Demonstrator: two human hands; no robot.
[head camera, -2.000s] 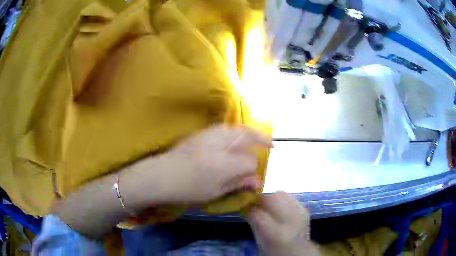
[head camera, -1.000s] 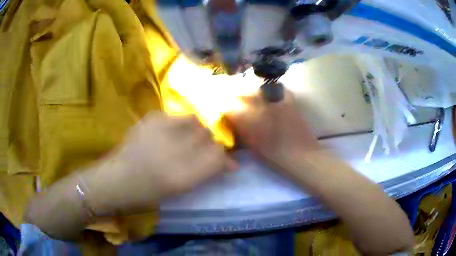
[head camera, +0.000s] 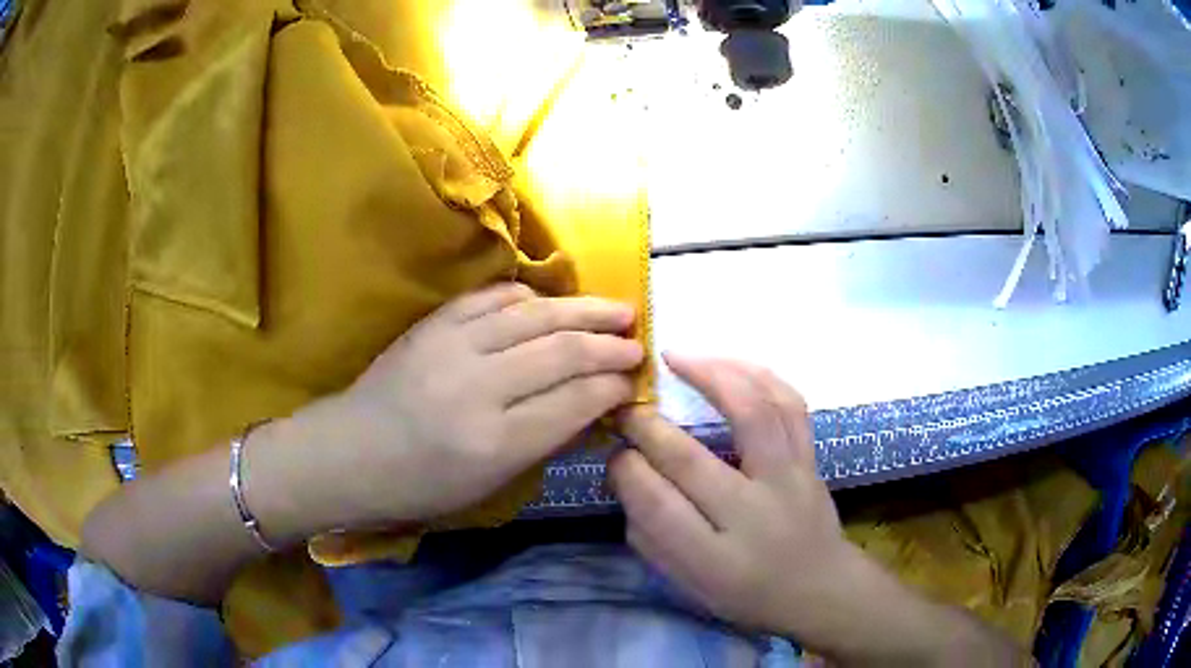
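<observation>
A large mustard-yellow cloth (head camera: 353, 248) spreads over the left of the white machine table and down to the lap. Its straight stitched edge runs toward the table front, right of the lamp glow. My left hand (head camera: 483, 392) lies flat on the cloth near this edge, fingers pointing right. My right hand (head camera: 731, 502) is at the edge's lower corner, index fingertip touching the cloth and thumb on the table; part of its grip is hidden. The metal presser foot area (head camera: 630, 16) is cut off by the top edge, with a dark round knob (head camera: 758, 59) beside it.
White strips (head camera: 1045, 157) hang over the machine bed at right. A slim dark metal tool (head camera: 1174, 272) lies at the far right. A measuring tape (head camera: 940, 437) follows the table's curved front edge. Yellow pieces (head camera: 980, 535) and blue basket parts (head camera: 1110, 489) are below the table.
My right hand has moved from beside the presser foot down to the table's front edge. My left hand now lies flat on the cloth. The machine sits higher in view.
</observation>
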